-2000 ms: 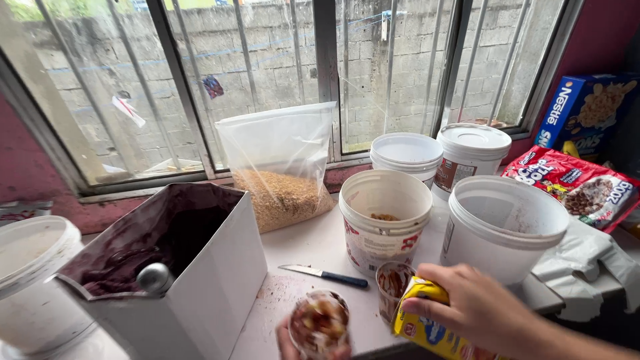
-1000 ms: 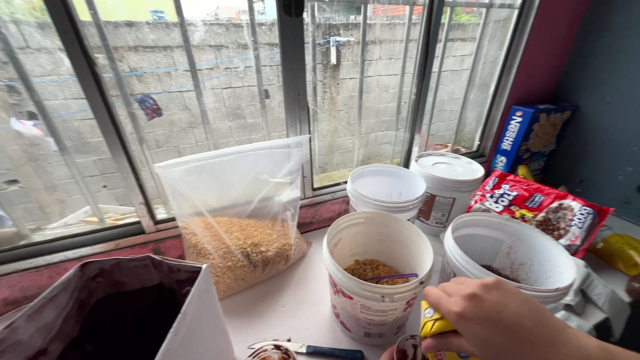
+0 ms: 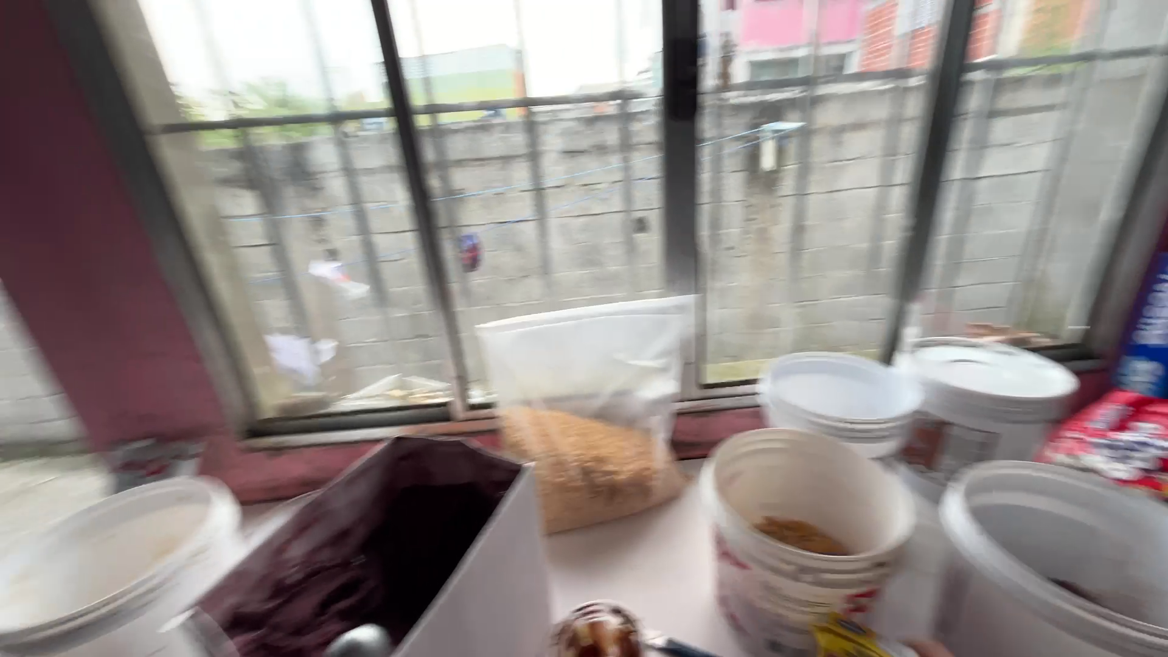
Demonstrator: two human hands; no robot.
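Observation:
Only a sliver of my right hand (image 3: 929, 648) shows at the bottom edge, touching a yellow carton (image 3: 850, 636) in front of a white bucket (image 3: 808, 557) with brown crumbs inside. My left hand is out of the frame. A clear cup with brown sauce (image 3: 598, 631) stands at the bottom edge, beside a knife with a dark handle (image 3: 680, 646); what holds the cup, if anything, is hidden. To its left a white box (image 3: 497, 566) contains a dark purple mass (image 3: 301, 584) with a metal scoop (image 3: 360, 641) in it. The view is blurred.
A clear plastic bag of tan granules (image 3: 589, 456) leans by the barred window. A translucent tub (image 3: 835, 401), a lidded white bucket (image 3: 990, 392) and a wider tub (image 3: 1058, 566) stand at the right, near a red cereal bag (image 3: 1109, 443). Another white tub (image 3: 119, 566) is at the far left.
The view has swung up and left. My right hand and the yellow carton, plainly visible before, now barely show at the bottom edge. My left hand, seen two seconds ago at a cup, is out of view.

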